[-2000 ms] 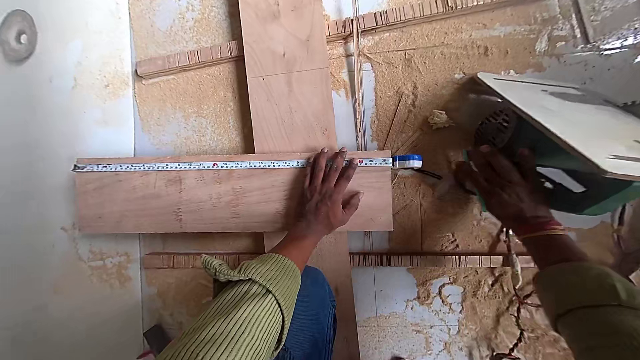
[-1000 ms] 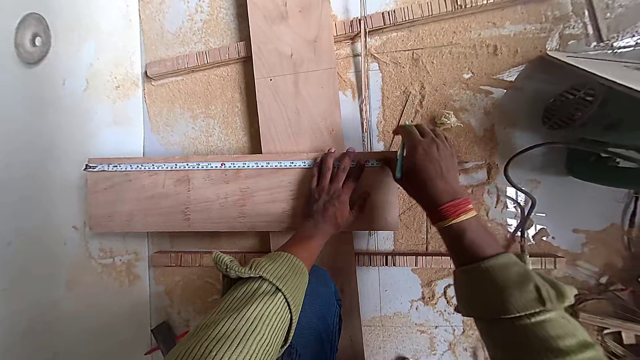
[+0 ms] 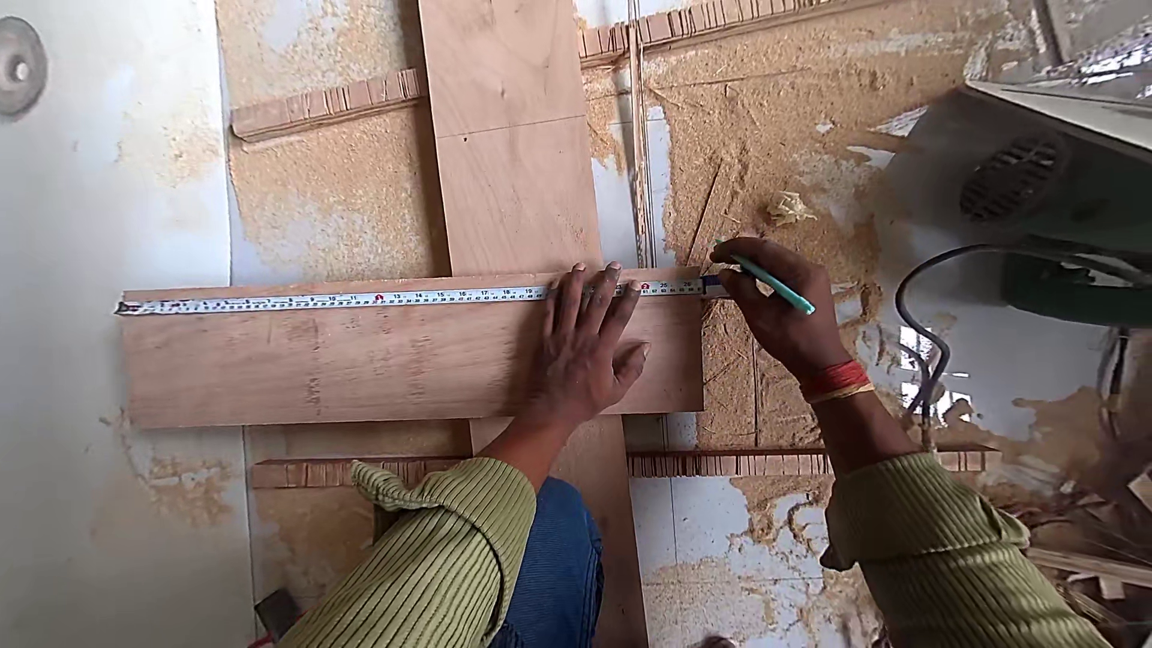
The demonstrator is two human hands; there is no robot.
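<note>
A steel tape measure's blade (image 3: 432,297) lies extended along the upper edge of a wooden board (image 3: 360,369). Its hook end is at the board's left end, and its blue case (image 3: 715,286) sits just past the right end, partly hidden by my right hand. My left hand (image 3: 589,346) rests spread on the board, fingers over the blade, holding both down. A green pen or pencil (image 3: 776,286) is gripped in my right hand (image 3: 787,306), beside the board's right end. The board lies across a longer wooden plank (image 3: 513,189).
Ridged wooden strips (image 3: 333,106) lie on the sawdust-covered floor above and below the board. At the right stands a green power tool (image 3: 1071,216) with a flat plate and a black cable (image 3: 927,333). Wood scraps (image 3: 1098,576) are at the lower right, a thin strip (image 3: 641,144) beside the plank.
My right hand has moved left from the green power tool to the board's right end, where it now holds the green pen or pencil. My left hand has stayed on the board.
</note>
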